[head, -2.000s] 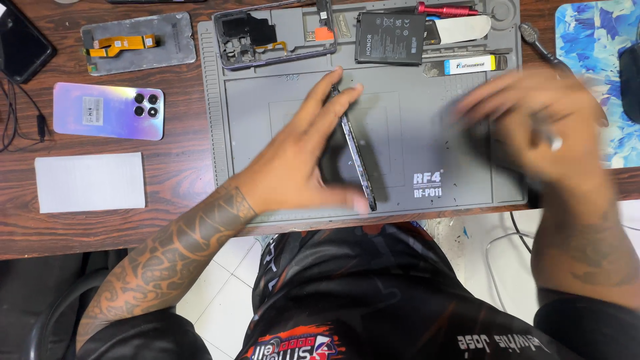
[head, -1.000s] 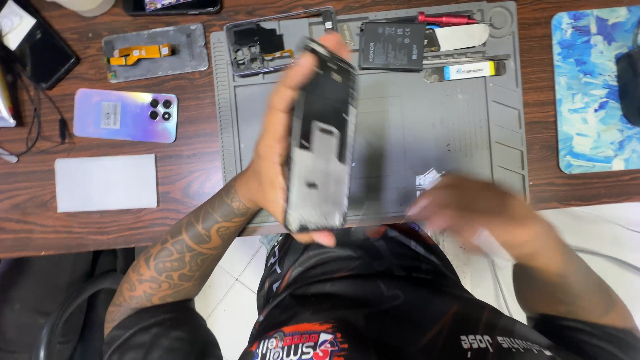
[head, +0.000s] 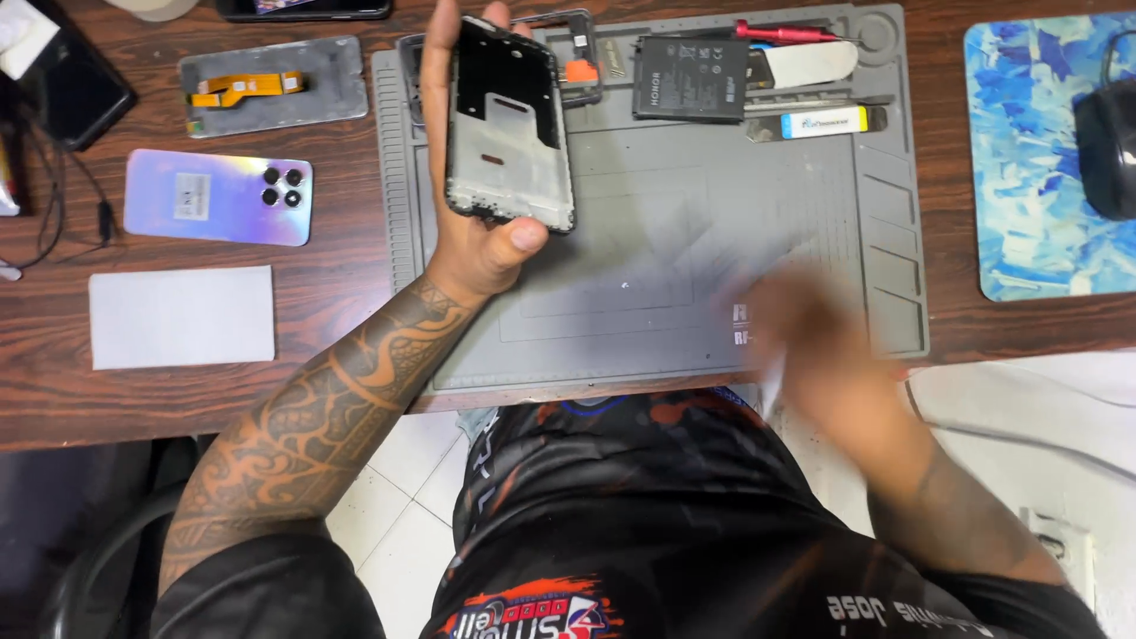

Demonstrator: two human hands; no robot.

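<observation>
My left hand point(head: 484, 244) holds a phone's mid-frame point(head: 524, 177), black in its upper part and grey metal below, tilted above the left part of the grey repair mat point(head: 621, 328). Its thumb presses the lower edge and the fingers lie along the side and behind. My right hand point(head: 790, 328) is blurred over the mat's lower right; something white shows beneath it, too smeared to name. Behind the frame lies a partly hidden phone housing point(head: 590, 89). A black Honor battery point(head: 690, 80) rests on the mat's upper part.
A red screwdriver point(head: 785, 34), a white-ended tool point(head: 808, 66) and metal pry tools point(head: 821, 122) lie at the upper right. Leftward are a grey panel with flex cable point(head: 333, 98), a purple phone back point(head: 235, 213) and a white pad point(head: 182, 318). A blue mat point(head: 1021, 160) lies right.
The frame, seen edge-on two seconds ago, now shows its broad face. My left hand has lifted it toward the mat's upper left. My right hand has moved down from the mat's right side.
</observation>
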